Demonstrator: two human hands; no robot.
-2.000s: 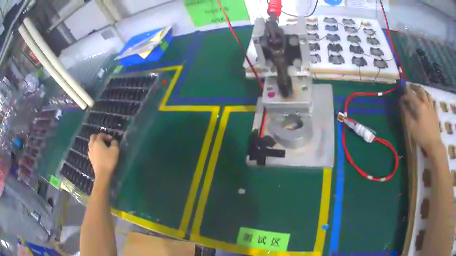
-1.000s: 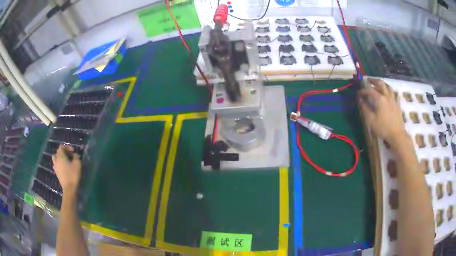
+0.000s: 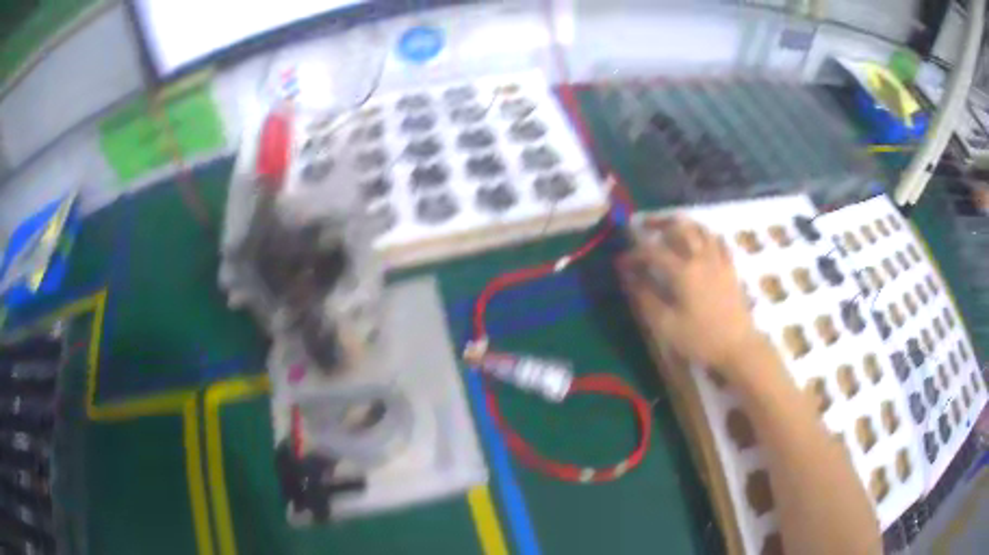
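My right hand (image 3: 689, 293) is at the left edge of the right foam tray (image 3: 803, 325), fingers bent down around something dark and small; blur hides what it is. The tray has rows of tan cutouts, some with black parts. My left hand is out of the picture. The toggle-clamp test fixture (image 3: 461, 434), blurred, stands left of centre with its red grip up and a round nest in front. A red cable with a whitish inline connector (image 3: 531, 374) loops between fixture and tray. A black blister tray (image 3: 30, 455) is cut off at the left edge.
Another foam tray (image 3: 499, 226) with rows of dark parts lies behind the fixture. A clear plastic tray (image 3: 781, 141) with some black parts lies at the back right. Blue bins stand at the far left (image 3: 33, 255) and far right (image 3: 884, 103). A screen edge (image 3: 249, 27) shows at the top.
The view has swung right, so the fixture and cable sit further left and more of the right foam tray shows. My left hand has gone out of view. My right hand stays at the tray's edge.
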